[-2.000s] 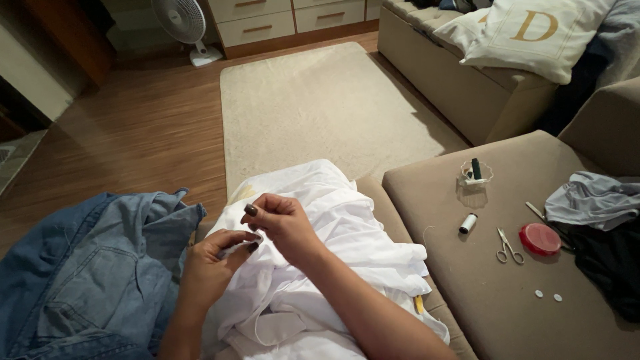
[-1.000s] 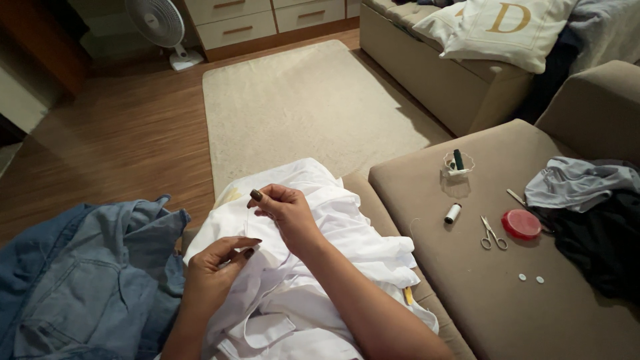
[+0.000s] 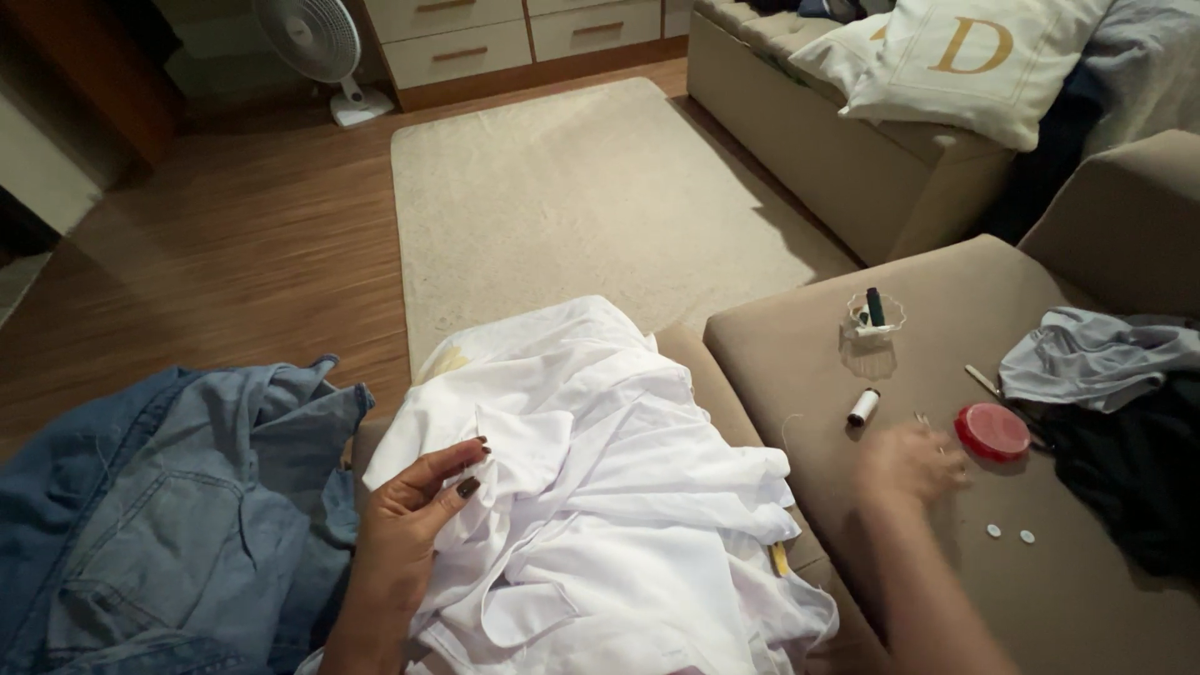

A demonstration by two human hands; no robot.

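My left hand [image 3: 427, 506] pinches the edge of a white cloth garment [image 3: 609, 497] spread over my lap. Out on the sofa seat, my right hand [image 3: 914, 469] is blurred and covers most of a pair of scissors [image 3: 923, 420]; whether its fingers grip them does not show. A spool of white thread [image 3: 863, 407] lies just beyond that hand, and a round red container [image 3: 992, 432] is to its right. Two white buttons [image 3: 1011, 533] rest nearer me. Farther back stands a small clear dish [image 3: 876, 317] with a dark spool in it.
Blue denim clothing [image 3: 159, 506] is heaped at my left. Grey cloth [image 3: 1092, 361] and black cloth [image 3: 1134, 469] lie on the sofa [image 3: 797, 337] at the right. Beyond are a pale rug [image 3: 581, 206], a white fan [image 3: 314, 42] and a storage bench [image 3: 806, 141] with cushions.
My right hand has left the white garment and moved right to the scissors on the sofa. My left hand stays at the garment.
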